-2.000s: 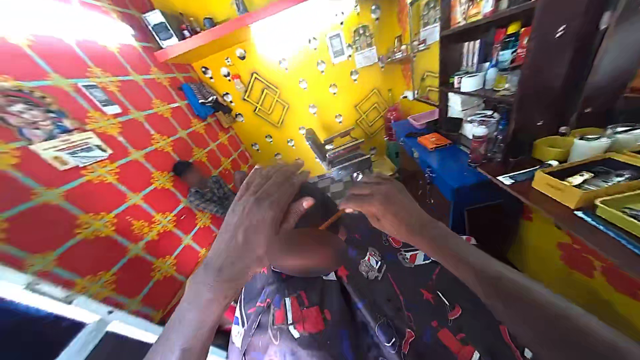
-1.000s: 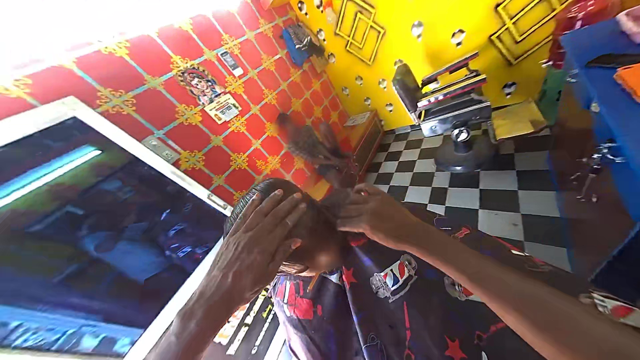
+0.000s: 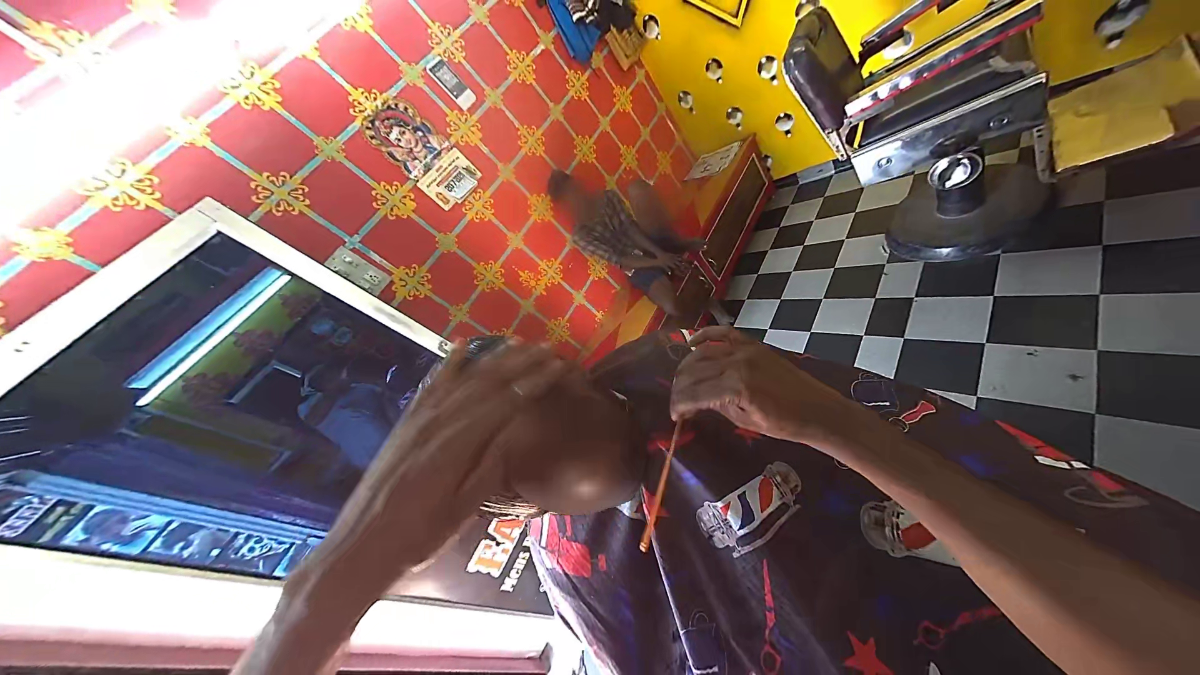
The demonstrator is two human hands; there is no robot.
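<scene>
My left hand (image 3: 478, 412) lies with its fingers spread on the head of a seated person (image 3: 581, 450), who wears a dark barber's cape (image 3: 731, 581) printed with barber poles and stars. To the right of the head, my right hand (image 3: 731, 384) pinches a thin orange stick-like tool (image 3: 661, 487), which hangs down over the cape. Whether the tool is a razor or a brush handle cannot be told. The fingers of my left hand are blurred, and nothing is seen in them.
A framed mirror (image 3: 211, 220) stands at the left. Another person (image 3: 614, 230) sits by the red tiled wall, beside a low red cabinet (image 3: 741, 216). An empty barber's chair (image 3: 937, 122) stands on the checkered floor (image 3: 1041, 323) at the upper right.
The view has swung left and down from the shelves to the mirror and floor. My right hand has come away from the head, where it was one second ago.
</scene>
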